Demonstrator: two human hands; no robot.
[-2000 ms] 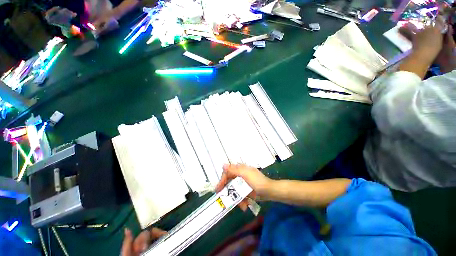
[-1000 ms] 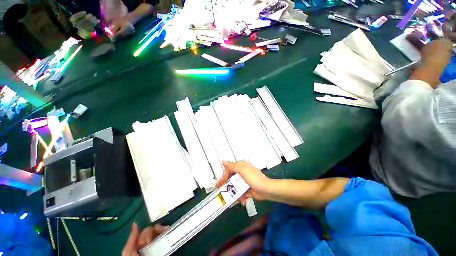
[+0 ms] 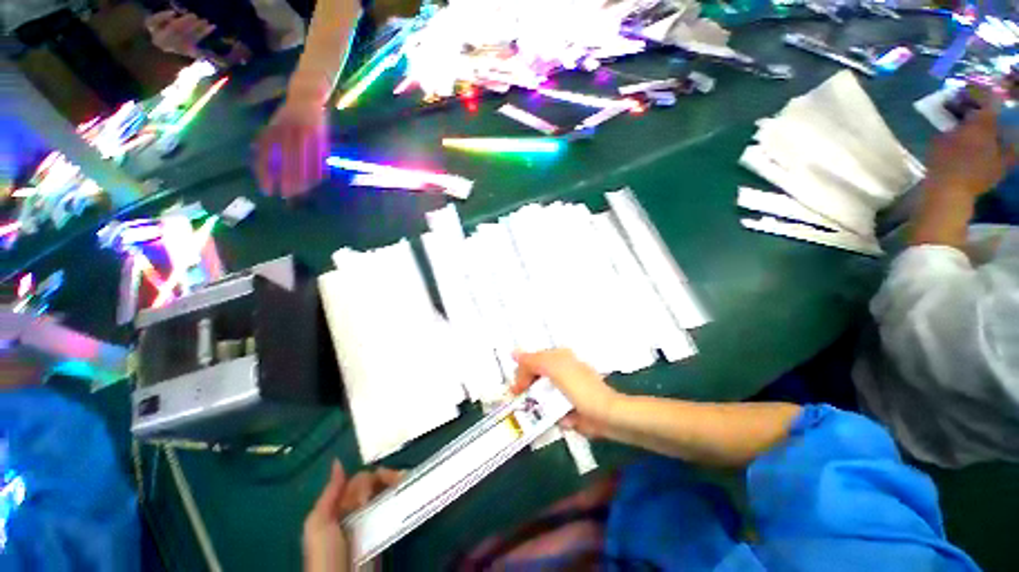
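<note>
A white ribbed channel (image 3: 453, 475) is held slantwise between both hands, unlit. My right hand (image 3: 572, 391) grips its upper right end, beside a yellow part and a small dark-marked piece. My left hand (image 3: 341, 508) holds its lower left end, near the bottom of the picture. A small pale tab (image 3: 581, 450) hangs below my right hand. White channels (image 3: 548, 285) lie side by side just beyond the held one. A stack of flat white pieces (image 3: 391, 346) lies to their left.
A black box with a silver-grey face (image 3: 201, 385) stands left, cables below it. Glowing bars are heaped (image 3: 503, 45) at the far side; single lit bars (image 3: 503, 145) lie nearer. Another person's hand (image 3: 293, 145) is over the bench. White strips (image 3: 821, 168) lie right, near another person's sleeve (image 3: 950, 335).
The view has shifted, so the bench items appear further right. Another person's arm now reaches in at upper left, beside a newly seen pink-blue lit bar. My hands keep hold of the channel.
</note>
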